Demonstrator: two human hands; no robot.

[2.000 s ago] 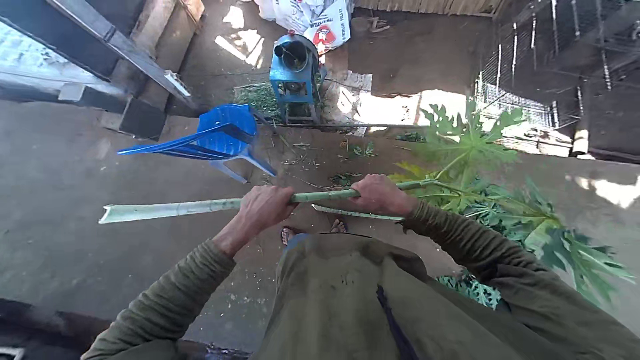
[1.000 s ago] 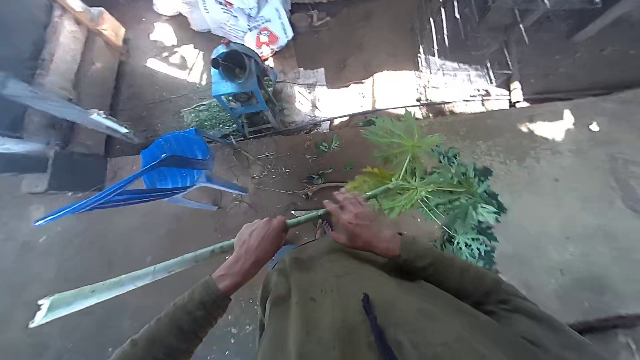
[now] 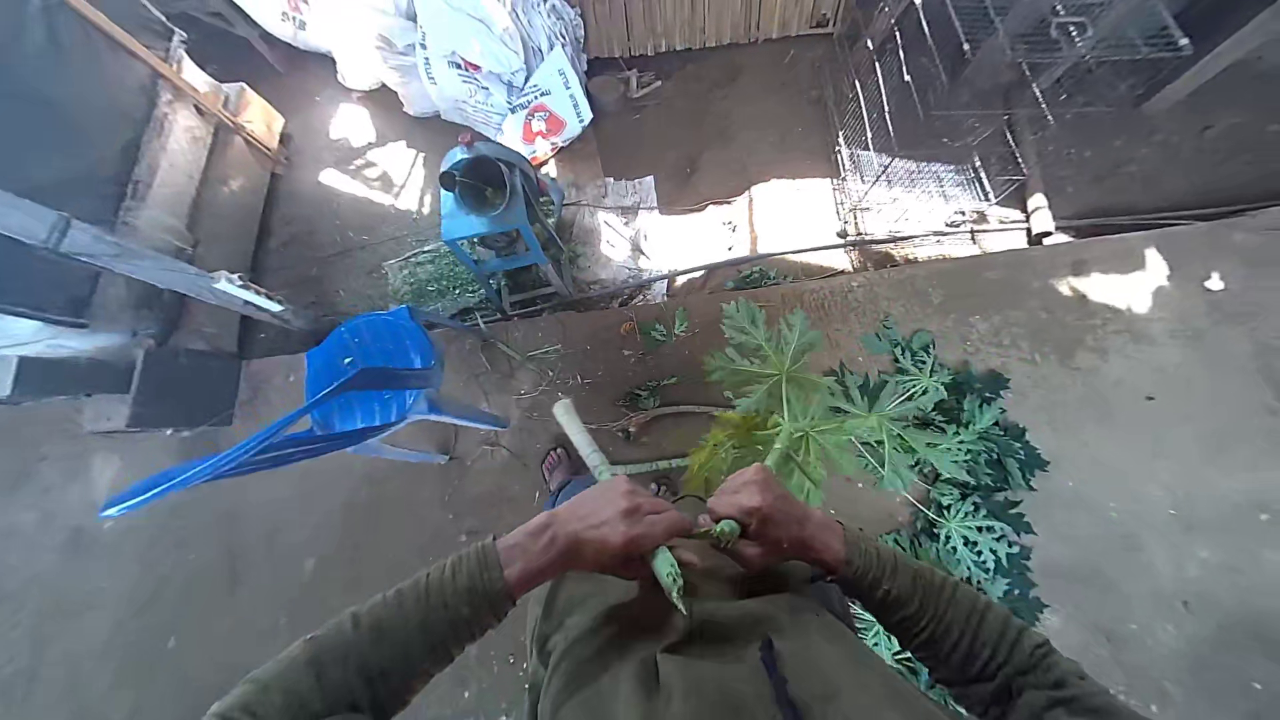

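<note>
My left hand (image 3: 622,525) is closed around a pale green stem piece (image 3: 582,436), whose torn end sticks out below the fist. Close beside it, my right hand (image 3: 765,515) grips the leafy top of the papaya stem (image 3: 727,531), its broken end showing at the thumb. Lobed papaya leaves (image 3: 782,370) spread out beyond the right hand, some of them yellow. Both hands are in front of my torso. On the ground past them lies another length of stem (image 3: 650,466).
A blue plastic chair (image 3: 370,375) stands at the left. Farther off is a blue metal machine with a round opening (image 3: 490,200), chopped greens (image 3: 435,280) beside it. White sacks (image 3: 470,70) lie behind. More cut leaves (image 3: 975,500) cover the floor at right; a wire cage (image 3: 910,170) stands beyond.
The long stem held across both hands has been broken in two; each hand now has one part. The hands have come closer together, and the left piece has swung from sideways to pointing away from me.
</note>
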